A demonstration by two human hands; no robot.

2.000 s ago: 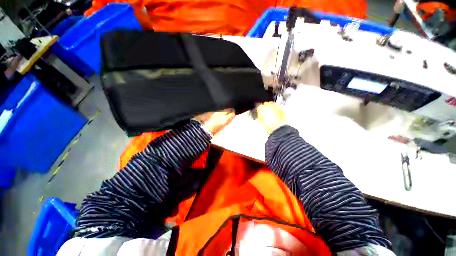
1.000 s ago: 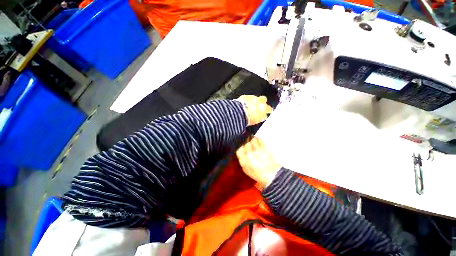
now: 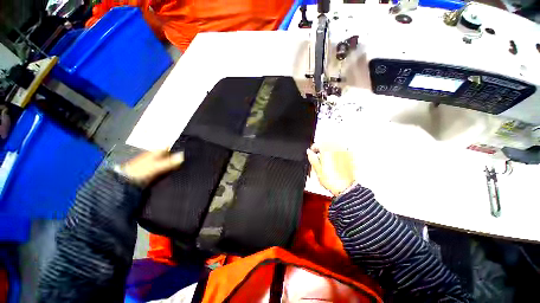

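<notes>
The black back panel [image 3: 266,183] lies face up and lengthwise on the white table, its near end over the orange apron. A camouflage stripe [image 3: 224,184] runs along its middle, and a plain black band [image 3: 266,146] crosses it. My left hand [image 3: 153,165] holds the panel's left edge, thumb on top. My right hand [image 3: 333,168] holds the right edge with curled fingertips, partly hidden. The panel's far right corner is beside the presser foot and needle [image 3: 322,97] of the sewing machine [image 3: 468,44]; whether it is under the foot is unclear.
Slim metal snips [image 3: 492,190] lie on the right of the table [image 3: 408,171]. Blue crates [image 3: 115,56] stand on the floor at the left. Orange bundles [image 3: 225,23] lie behind the table. The apron [image 3: 254,272] covers my lap.
The panel has turned from slanting left to lying lengthwise towards me. My left hand has moved from near the needle to the panel's left edge. My right hand has moved up and right.
</notes>
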